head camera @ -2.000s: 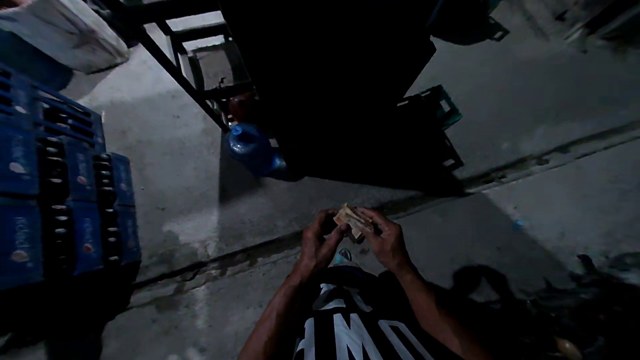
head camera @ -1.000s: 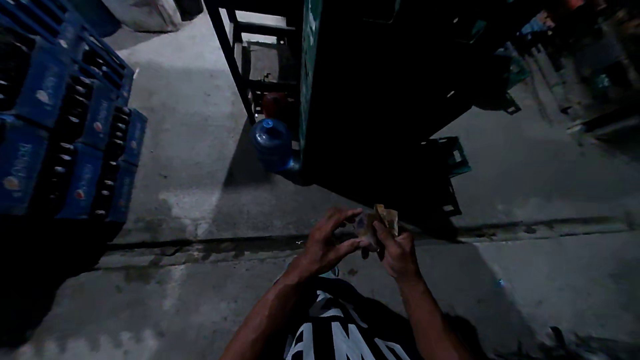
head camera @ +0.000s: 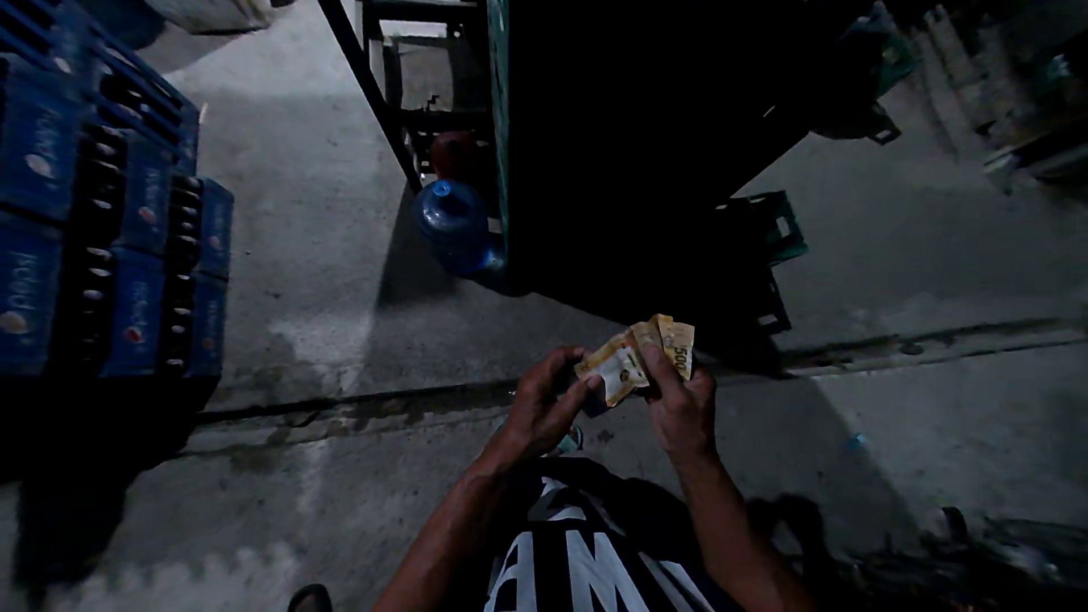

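Observation:
Several worn, yellowish banknotes (head camera: 625, 361) are fanned out between my two hands, in front of my dark shirt with white lettering. My left hand (head camera: 548, 404) pinches the left end of the notes, its thumb on top and its fingers beneath. My right hand (head camera: 684, 408) grips the right part of the fan, with the thumb pressed across the notes. One note at the right stands up a little beyond that thumb. Part of something darker shows under the notes near my left thumb; I cannot tell whether it is another note.
Stacked blue Pepsi crates (head camera: 136, 314) with bottles stand at the left. A blue water jug (head camera: 455, 225) is beside a dark metal frame (head camera: 387, 110) and a tall dark stack. Green plastic crates (head camera: 786, 225) jut out at its right. A groove (head camera: 909, 347) crosses the concrete floor.
The banknotes, bunched or folded between my hands in the earlier frames, are now spread into a fan. My hands have stayed close together.

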